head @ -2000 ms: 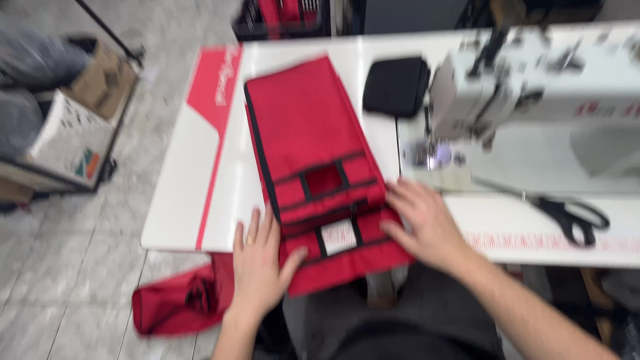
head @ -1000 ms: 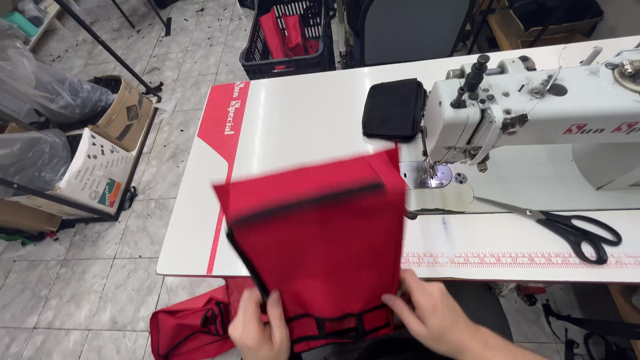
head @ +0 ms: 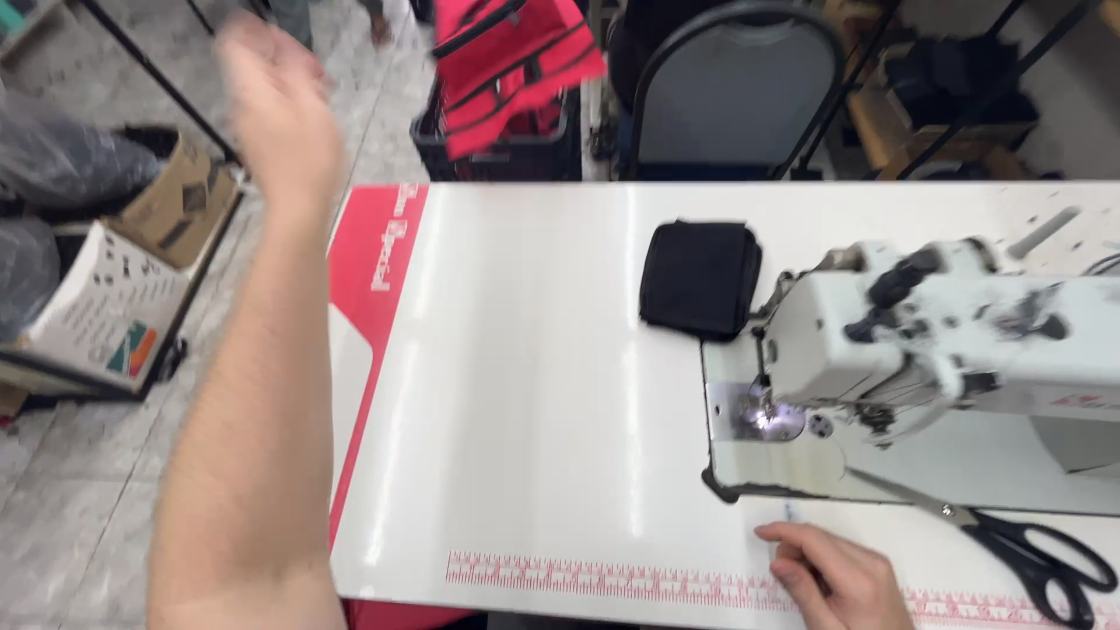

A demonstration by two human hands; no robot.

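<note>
My left hand [head: 280,96], blurred, is raised past the table's far left corner with nothing in it; its fingers look apart. To its right the red fabric piece with black binding [head: 516,66] is in the air above the black plastic crate [head: 494,157], apart from the hand. My right hand [head: 836,573] rests at the table's near edge by the printed ruler, fingers loosely curled and empty. Close to it lie black-handled scissors [head: 971,521], in front of the industrial sewing machine [head: 884,332]. A stack of black fabric pieces [head: 700,278] sits left of the machine head.
The white table [head: 525,376] has a red printed corner. Beyond it stands a grey-backed chair [head: 735,96]. Cardboard boxes [head: 105,280] and plastic bags are on a rack at the left. More red fabric [head: 402,614] shows below the near edge.
The red piece has left both hands and the table and is now over the crate. My left hand has moved far forward and left. My right hand has moved right, toward the scissors.
</note>
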